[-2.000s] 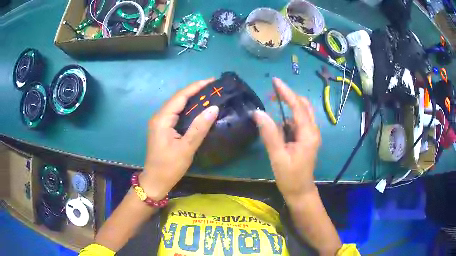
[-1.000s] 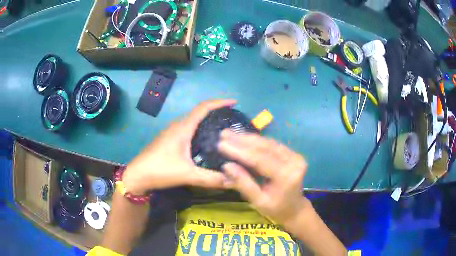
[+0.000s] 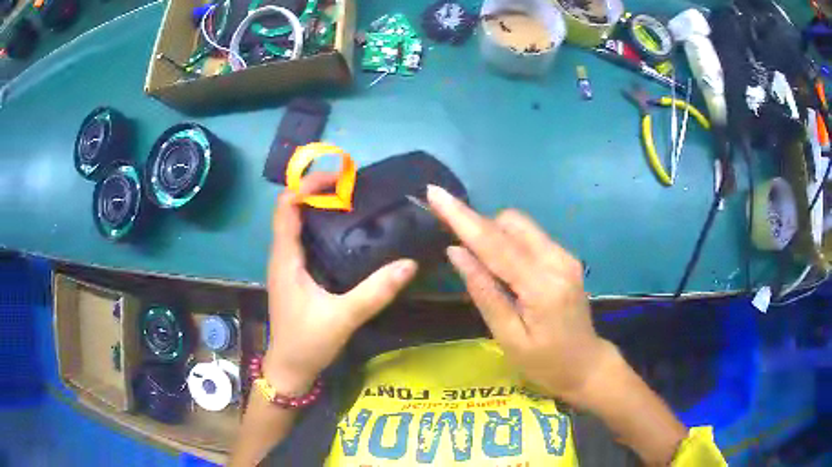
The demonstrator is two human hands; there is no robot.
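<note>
A black rounded speaker (image 3: 388, 214) lies on its side just above the bench's front edge, with a bright orange strap loop (image 3: 347, 187) standing up at its left end. My left hand (image 3: 319, 306) grips its left end, fingers behind and thumb in front. My right hand (image 3: 525, 283) is at its right end, index fingertip on or close to its upper side. A thin pale tip shows by that fingertip; what it belongs to is hidden. A flat black panel (image 3: 296, 132) with red-orange marks lies behind the loop.
Three drivers (image 3: 181, 166) stand at left. A parts box (image 3: 251, 87), circuit boards (image 3: 392, 46) and screw tubs (image 3: 520, 41) are at the back. Yellow-handled pliers (image 3: 652, 150) and cables (image 3: 716, 196) lie right. An open carton (image 3: 91, 333) is below left.
The flat panel has left the speaker and lies on the bench. The speaker was turned end-up, then onto its side with the orange loop at left. My right hand has moved off the end face.
</note>
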